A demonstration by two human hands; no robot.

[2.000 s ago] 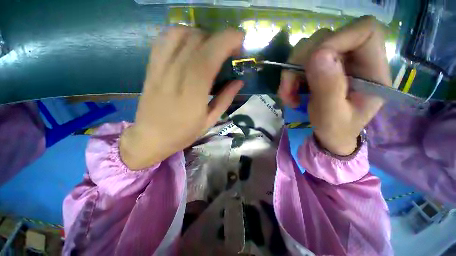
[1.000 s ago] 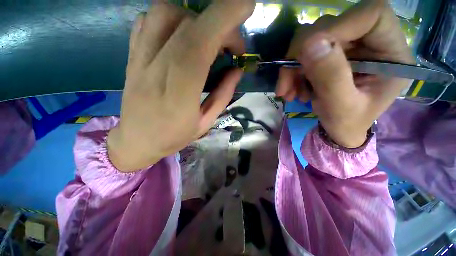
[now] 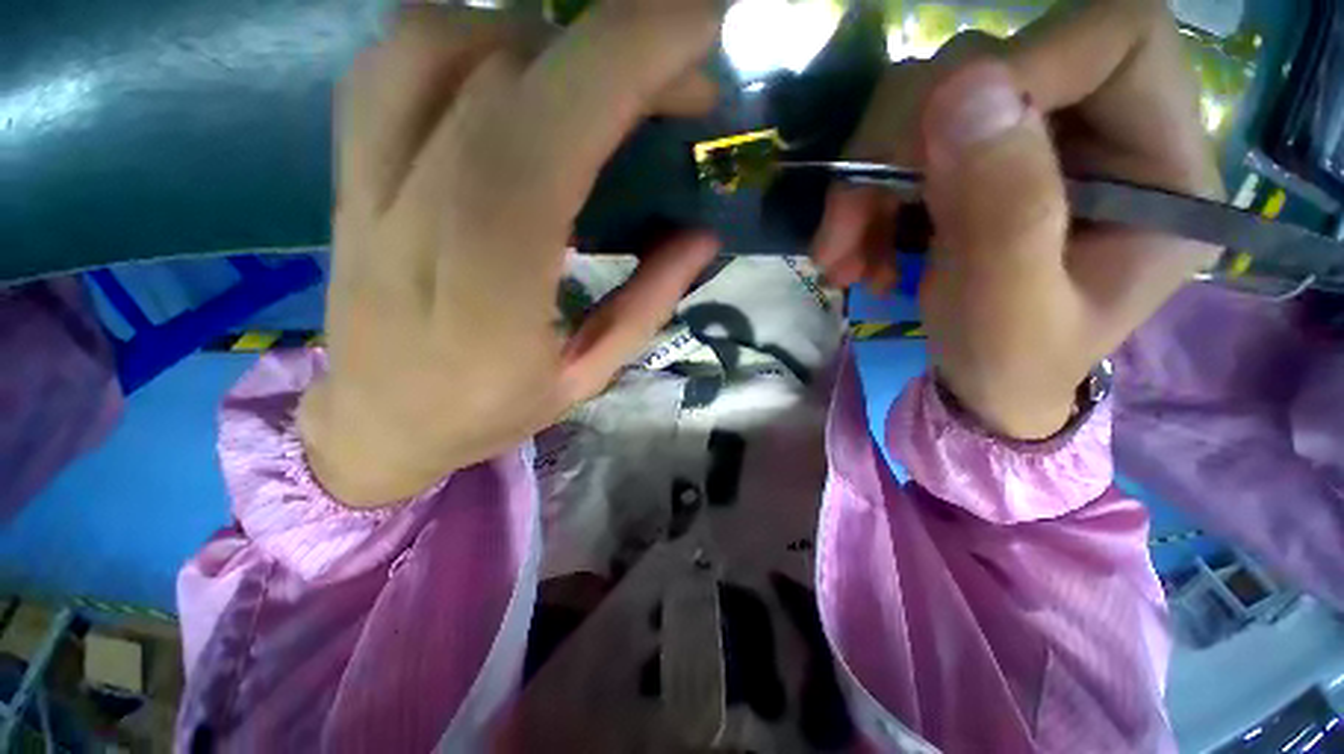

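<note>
A small amber-yellow flexible printed circuit (image 3: 740, 158) lies or hangs over the dark bench area between my hands; what supports it is unclear. My left hand (image 3: 457, 243) is beside it with thumb and fingers apart, not touching it. My right hand (image 3: 1032, 221) holds metal tweezers (image 3: 1150, 206) between thumb and fingers. Their points reach left to the circuit's right side; whether they grip it is unclear. My left fingertips are partly cut off by the top edge.
Behind my hands, a brightly lit tray area (image 3: 943, 22) with yellowish parts is partly hidden. The green bench mat (image 3: 162, 133) ends in a curved front edge. Another person's purple sleeve (image 3: 1238, 398) is at right. A dark shiny object (image 3: 1312, 111) stands at upper right.
Over the last second my left thumb and fingers have parted from the circuit, and the hand has moved slightly left. The circuit shows more fully, tilted. My right hand still holds the tweezers.
</note>
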